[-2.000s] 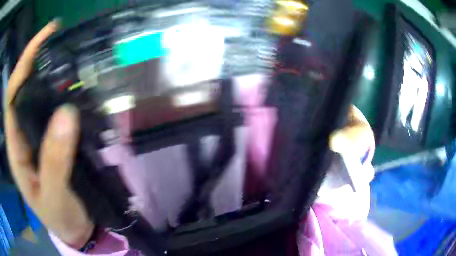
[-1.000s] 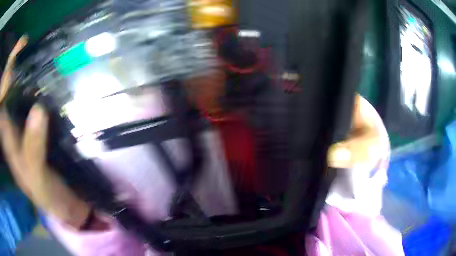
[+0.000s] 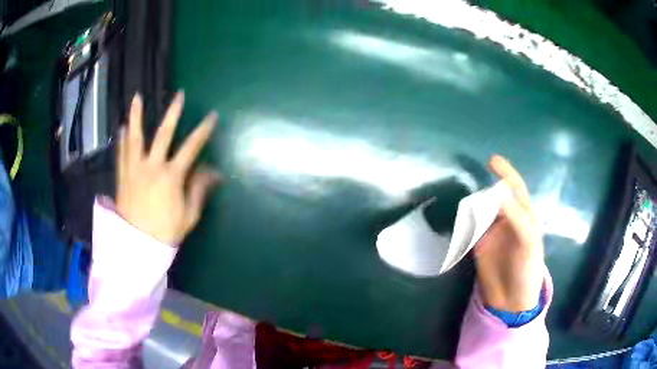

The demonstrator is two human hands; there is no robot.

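My left hand (image 3: 160, 176) is at the left with its fingers spread, over the green conveyor (image 3: 302, 238) beside the right edge of a black tray; it holds nothing. My right hand (image 3: 508, 245) is at the right, above the conveyor. It holds a white sheet (image 3: 414, 241), which bends and curls out to the left of the hand. A tablet in a black tray (image 3: 85, 108) lies at the far left, partly behind my left hand. The fingers are slightly blurred.
Another tablet in a black tray (image 3: 627, 252) lies at the right edge. A pale rail (image 3: 504, 39) runs along the conveyor's far side. Blue clothing (image 3: 16, 238) shows at the left edge. A grey floor with yellow lines shows below.
The tablet in its black tray that both hands held close to the camera is no longer held. My left hand is free, and the white sheet now shows clearly in my right hand.
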